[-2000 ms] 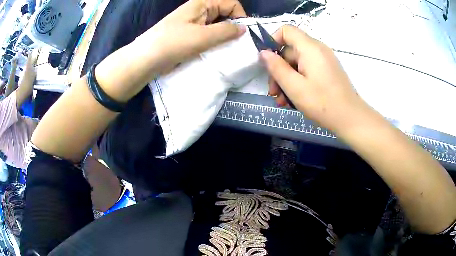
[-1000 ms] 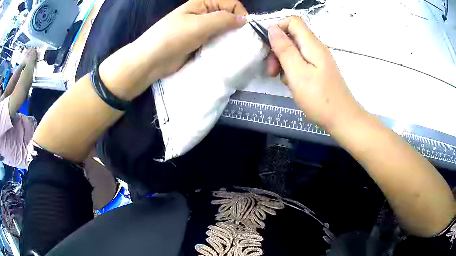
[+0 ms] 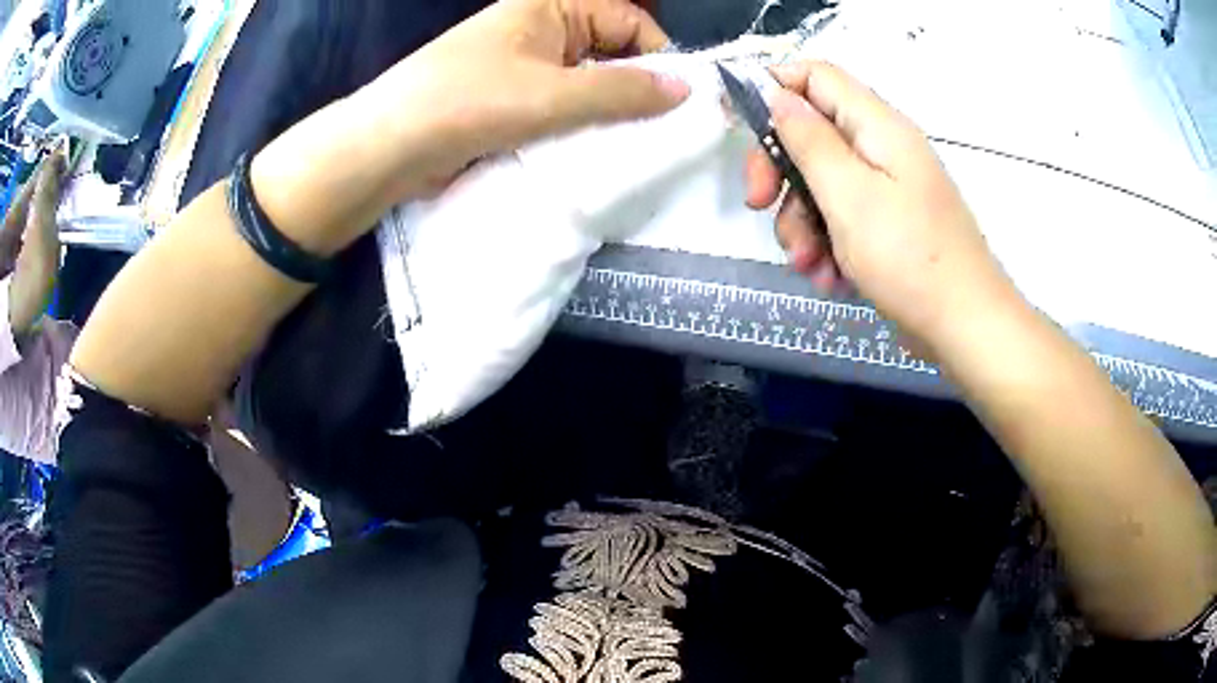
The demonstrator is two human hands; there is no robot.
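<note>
A white pocket bag (image 3: pixel 501 267) hangs from the table over its front edge, beside dark cloth (image 3: pixel 314 360) that spreads down at the left. My left hand (image 3: pixel 534 87) pinches the top edge of the white cloth between thumb and fingers. My right hand (image 3: pixel 868 174) holds dark thread snips (image 3: pixel 758 114), with the blade tips pointing up and left, close to the white cloth's upper edge, a little right of my left thumb. Whether the tips touch the cloth cannot be told.
The white table (image 3: pixel 1041 134) has a ruler strip (image 3: pixel 747 314) along its front edge. A thin dark line runs across the tabletop. A pale machine part with a round vent (image 3: pixel 96 60) is at upper left. Another person's arm (image 3: pixel 38 254) shows at the far left. Loose threads lie at the top.
The snips and my right hand have moved slightly right and down from the left fingertips. The snips' blades, spread two seconds ago, now look nearly together. My left hand still pinches the cloth.
</note>
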